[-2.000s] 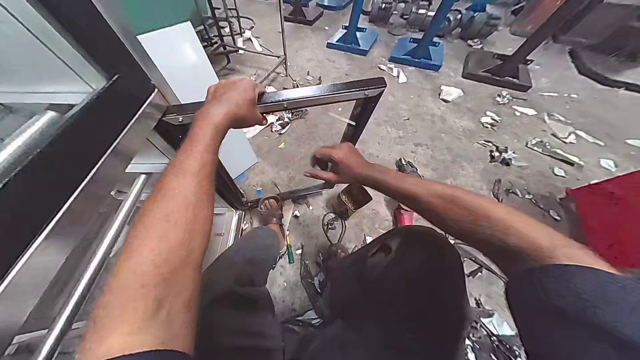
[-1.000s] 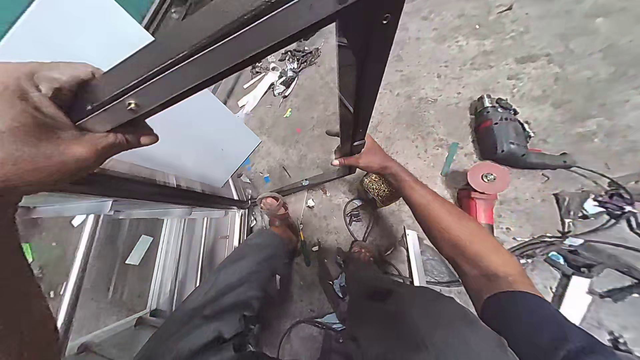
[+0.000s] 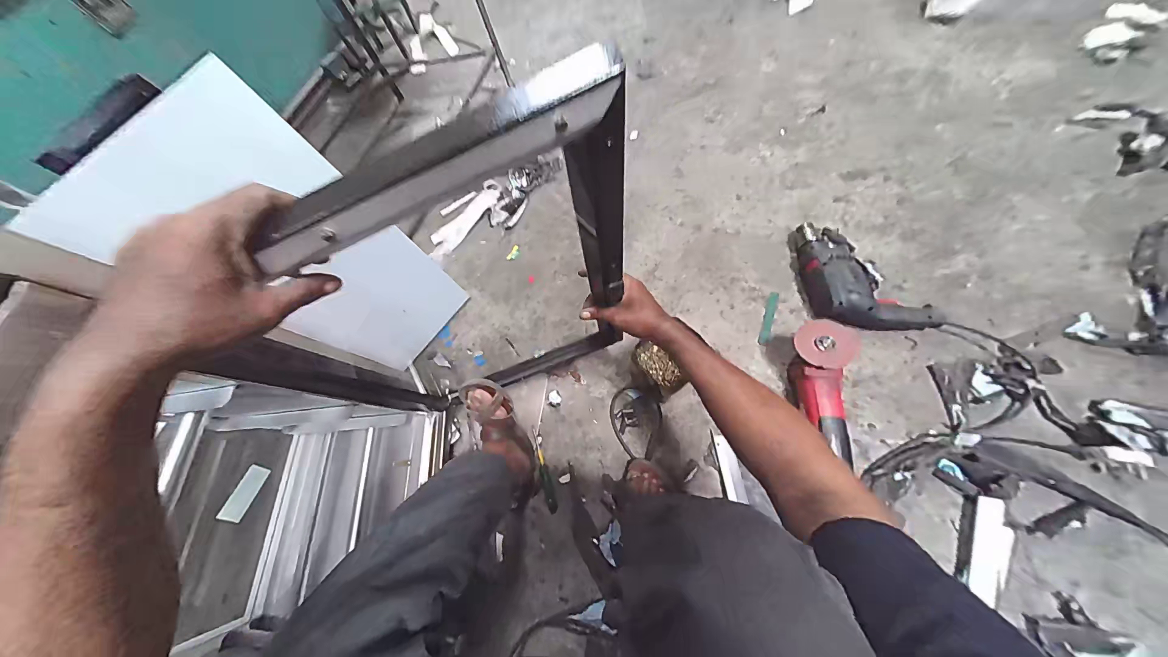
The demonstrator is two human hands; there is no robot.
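A dark metal frame (image 3: 438,151) stands upright in front of me, its lower corner down by my foot. My left hand (image 3: 214,274) grips the near end of its top bar, thumb underneath. Lower down, my right hand (image 3: 634,308) is closed around the far upright bar, near the bottom corner. Screw heads show along the top bar. A container of small brass-coloured pieces (image 3: 659,365) sits on the floor just below my right hand. Beside my foot lies a screwdriver with a green and yellow handle (image 3: 546,474).
A corded power drill (image 3: 835,278) and a red angle grinder (image 3: 817,392) lie on the floor at right, among cables and scraps. White panels (image 3: 173,155) lean at upper left. Metal profiles (image 3: 351,474) lie at lower left. A black metal stand (image 3: 392,55) is behind.
My right hand, apart from the frame two seconds ago, now holds its far upright. The view has swung down and to the right since then.
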